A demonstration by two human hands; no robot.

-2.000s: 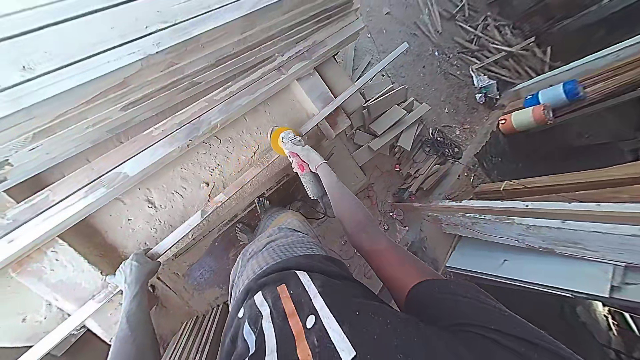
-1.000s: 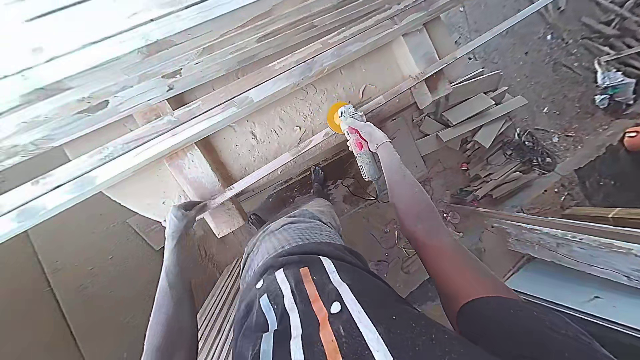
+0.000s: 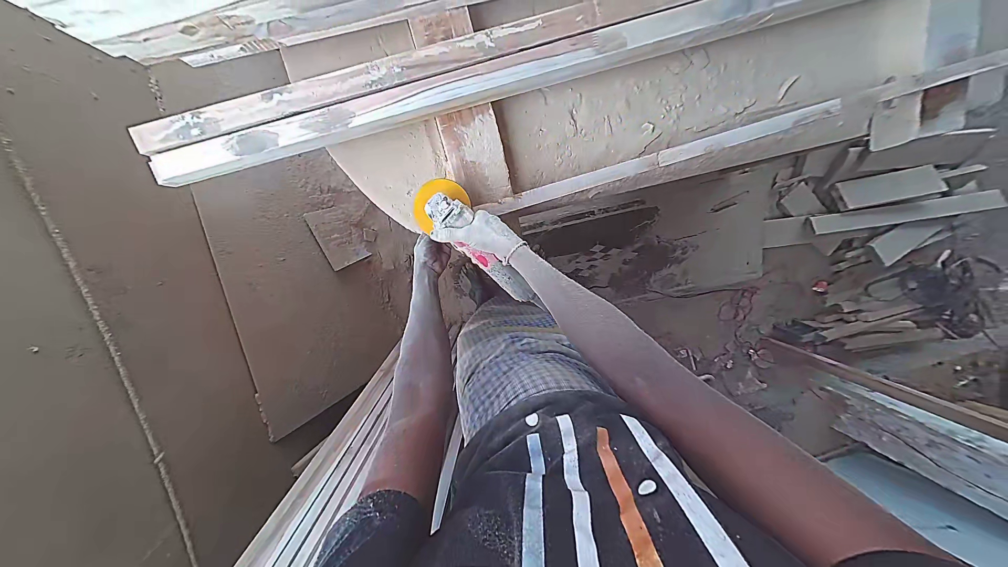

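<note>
My right hand, pale with dust, is closed around the body of an angle grinder. The grinder's yellow disc lies at the left end of a long narrow wooden strip, which runs along the near edge of a dusty board. My left hand is just below the disc, its fingers curled at the strip's end; the grip itself is partly hidden by the grinder and my right hand. Whether the disc is spinning cannot be told.
Long wooden profiles lie across the dusty board beyond my hands. Offcuts are piled at the right, near tangled cables. Large flat panels stretch along the left, and more long strips lie beside my left arm.
My right hand has moved left along the strip with the grinder, and my hands, far apart earlier, are now close together. The view has shifted left.
</note>
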